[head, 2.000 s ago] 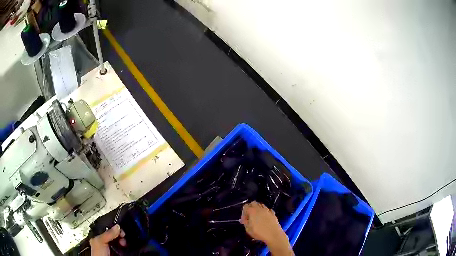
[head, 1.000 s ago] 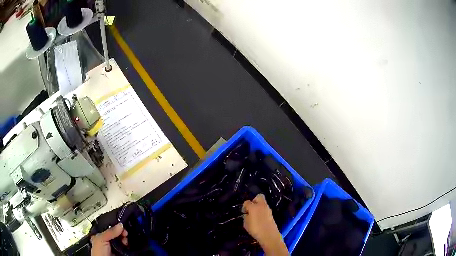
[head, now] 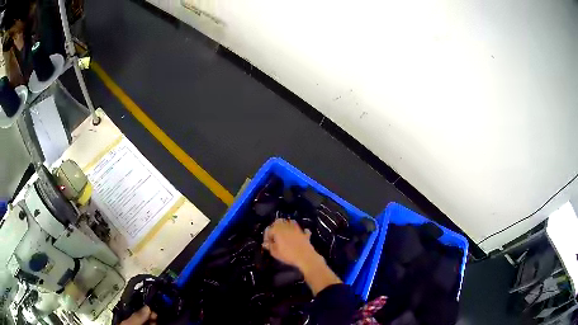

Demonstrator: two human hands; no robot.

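A blue crate (head: 317, 184) stands beside the sewing machine, full of black sewn pieces (head: 237, 263) with pale edge lines. My right hand (head: 288, 243) reaches over the crate onto the pieces, fingers bent; whether it grips one is unclear. My left hand (head: 141, 316) is at the bottom left, partly cut off by the frame edge, holding a bundle of black pieces (head: 147, 293) with looped edges. A second blue crate (head: 462, 242) stands alongside on the right, with plainer black pieces (head: 415, 279).
The cream-white sewing machine (head: 70, 254) and taped instruction sheet (head: 136, 190) are at left. Thread cones (head: 41, 63) stand above. A yellow floor line (head: 158, 133) runs toward the crate. A white wall (head: 412, 82) is beyond. A shelf (head: 539, 279) stands at the right edge.
The view has shifted, so the machine and crates lie further left. My right hand has moved up and left over the pieces. My left hand keeps its bundle and shows less.
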